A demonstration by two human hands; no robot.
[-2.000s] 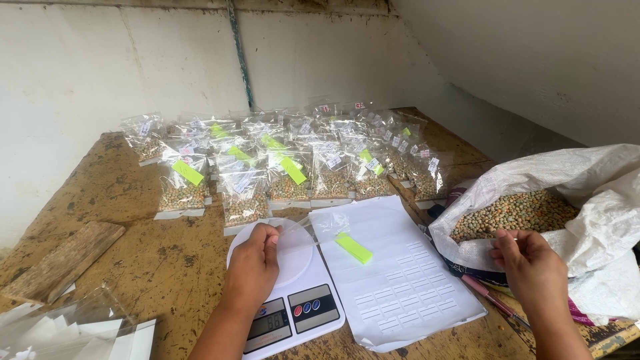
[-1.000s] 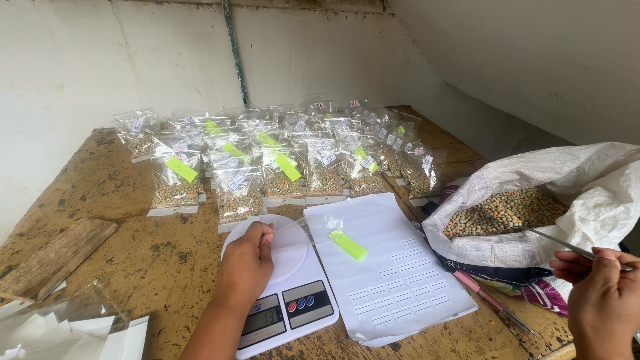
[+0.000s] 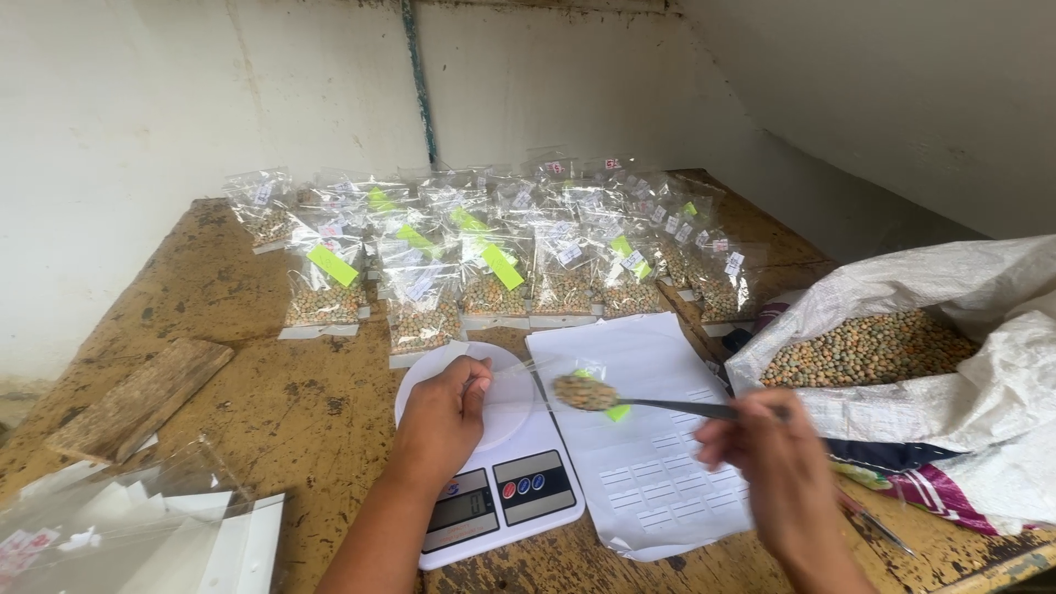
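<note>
Between thumb and finger, my left hand pinches a clear plastic bag over the round plate of a white digital kitchen scale. A bright green label shows at the bag's right end. My right hand, slightly blurred, grips the dark handle of a spoon. Dried peas or similar seeds heap its bowl, which is level with the bag's right end, over printed sheets of paper. At the right, an open white woven sack holds more of these seeds.
Rows of filled, labelled clear bags stand across the back of the worn wooden table. A wood block lies at the left, behind flat plastic bags and white cards. A thin pointed tool lies beside the sack.
My right hand has moved left from the sack side to the bag, bringing a spoon loaded with seeds. My left hand stays over the scale with the bag.
</note>
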